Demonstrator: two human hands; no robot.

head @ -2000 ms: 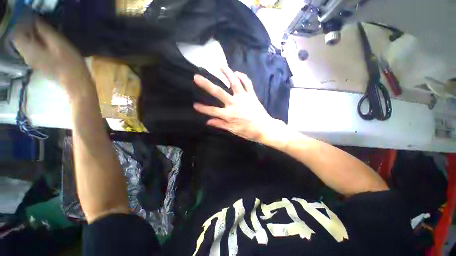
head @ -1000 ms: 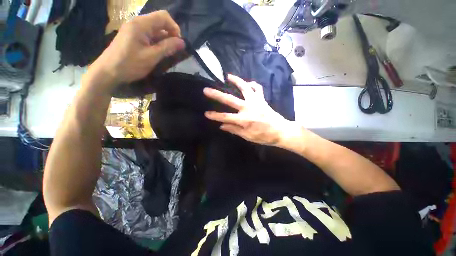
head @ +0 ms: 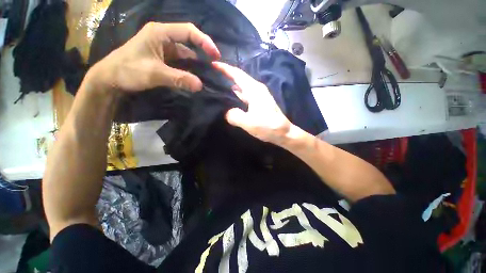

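Observation:
A black garment piece (head: 186, 114) lies bunched at the table's front edge, left of the sewing machine's needle area. My left hand (head: 144, 61) arches over it from the left, with thumb and fingers curved around a fold of the cloth. My right hand (head: 258, 104) holds the same bunched cloth from the right, thumb in front and fingers partly hidden behind the fold. The two hands are close together but apart. The presser foot area (head: 273, 36) is up and right of my right hand, over the garment's edge.
Black-handled shears (head: 381, 80) and a red-handled tool (head: 397, 63) lie right of the needle area. A ridged knob (head: 331, 27) is on the machine. A black cloth bundle (head: 40, 50) lies far left, beside yellow-taped cardboard (head: 121, 146). A grey plastic bag (head: 120, 205) hangs below.
My left hand came in from the far left to the cloth near my right hand. My right hand went from spread flat to gripping. The pale gap in the cloth is covered. The view shifted.

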